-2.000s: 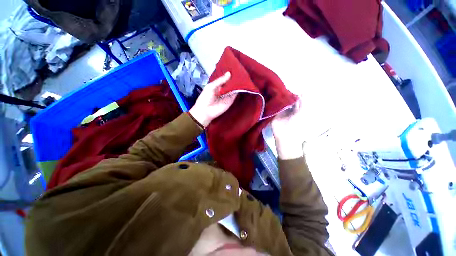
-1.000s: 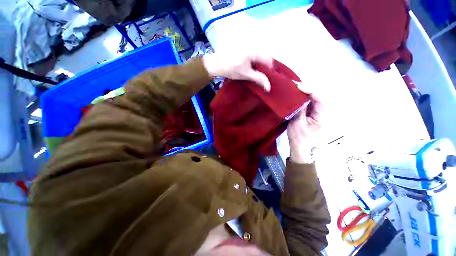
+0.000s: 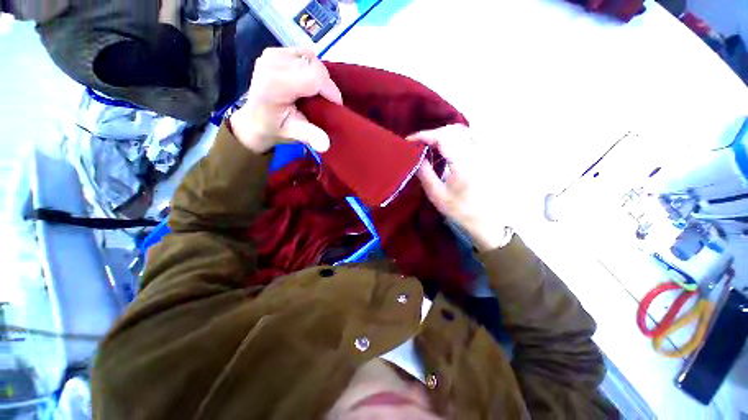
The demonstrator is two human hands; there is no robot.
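A dark red garment is held up between my two hands above the table's near edge. A flat folded red part with a pale line along its lower right edge is stretched between them, and the rest hangs down toward my lap. My left hand grips the upper left end of the folded part, thumb on top. My right hand pinches the right corner, at the end of the pale-lined edge. The fingers behind the cloth are hidden.
The blue crate with red garments shows partly under my left arm. At the right are the white sewing machine, scissors with red and yellow-orange handles, and a black phone. A red pile is at the table's far end.
My left hand has moved left and up and now grips the garment's far end, stretching the folded part. My right hand has moved left with its corner. The camera view has shifted.
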